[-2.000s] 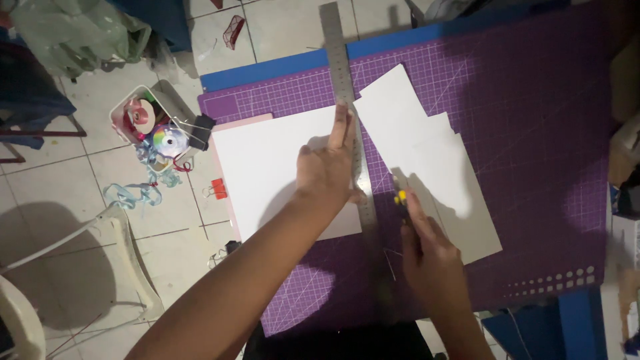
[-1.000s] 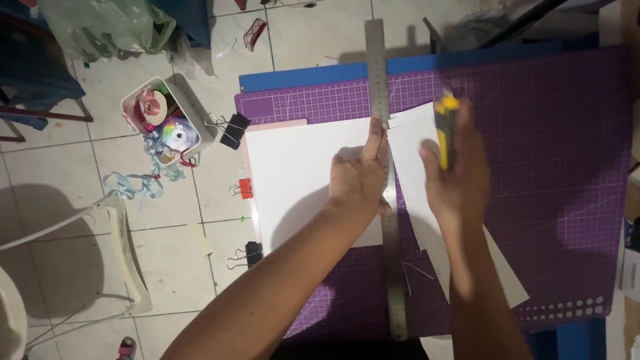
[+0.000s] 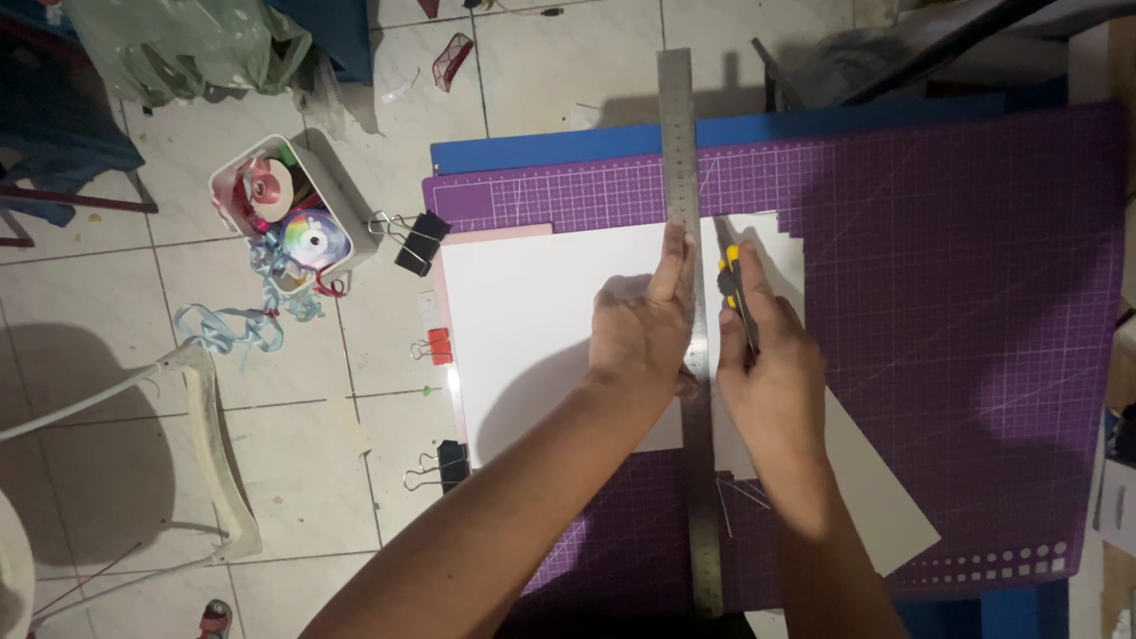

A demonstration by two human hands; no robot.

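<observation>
A long steel ruler (image 3: 679, 151) lies upright in the view across white paper (image 3: 532, 302) on a purple cutting mat (image 3: 958, 337). My left hand (image 3: 643, 319) presses on the ruler and the paper, fingers pointing up along the ruler's left side. My right hand (image 3: 772, 364) grips a yellow and black utility knife (image 3: 730, 280), its blade end pointing up, just right of the ruler and over white sheets. A loose white piece (image 3: 874, 497) slants out from under my right forearm.
Black binder clips (image 3: 422, 242) and a red one (image 3: 438, 346) sit at the mat's left edge. Beyond them, a white basket (image 3: 342, 195) of ribbon rolls stands on the tiled floor, near a pale chair frame (image 3: 213, 453). Thin paper slivers (image 3: 747, 493) lie below the sheets.
My right hand was raised with the knife and has come down to the sheets beside the ruler. My left hand stays on the ruler. The view has shifted left.
</observation>
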